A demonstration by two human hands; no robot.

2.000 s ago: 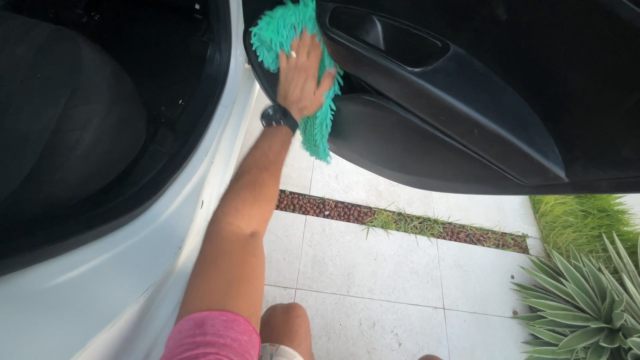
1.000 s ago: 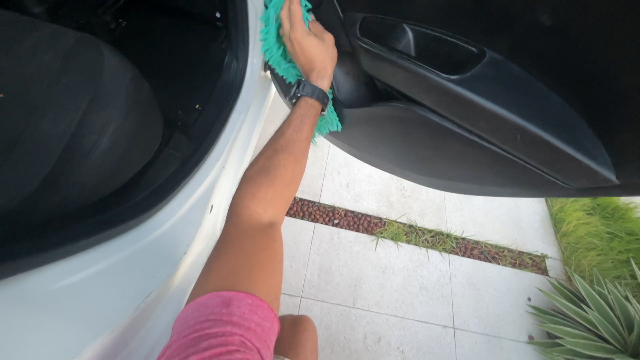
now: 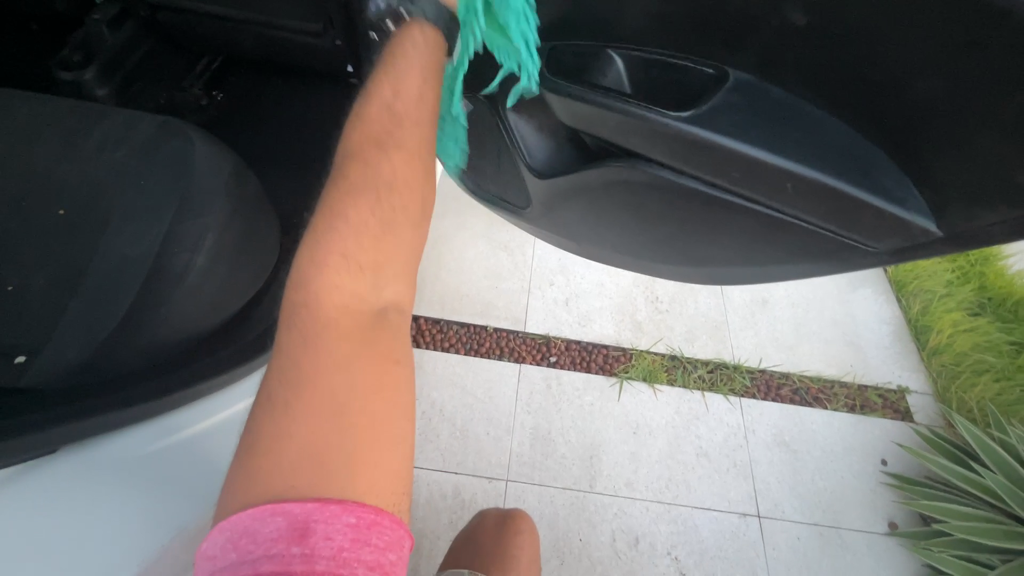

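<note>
My left hand [image 3: 450, 5] is almost wholly cut off by the top edge; only a bit of skin shows past the dark wristwatch [image 3: 408, 20]. From it hangs a teal chenille microfiber cloth [image 3: 500, 40], its shaggy strands lying over the front end of the black car door panel [image 3: 680, 220]. The fingers are out of sight. Right of the cloth is the door's armrest with its pull recess [image 3: 640, 80]. My right hand is not in view.
A dark car seat [image 3: 120, 240] and the white door sill [image 3: 160, 472] lie to the left. Below the open door are pale paving tiles [image 3: 624, 448] with a pebble strip [image 3: 512, 348]. Grass [image 3: 968, 328] and a spiky variegated plant [image 3: 976, 488] stand at the right.
My left hand, spread on the cloth against the door panel before, has moved up to the frame's top edge together with the cloth. The view has shifted closer to the door.
</note>
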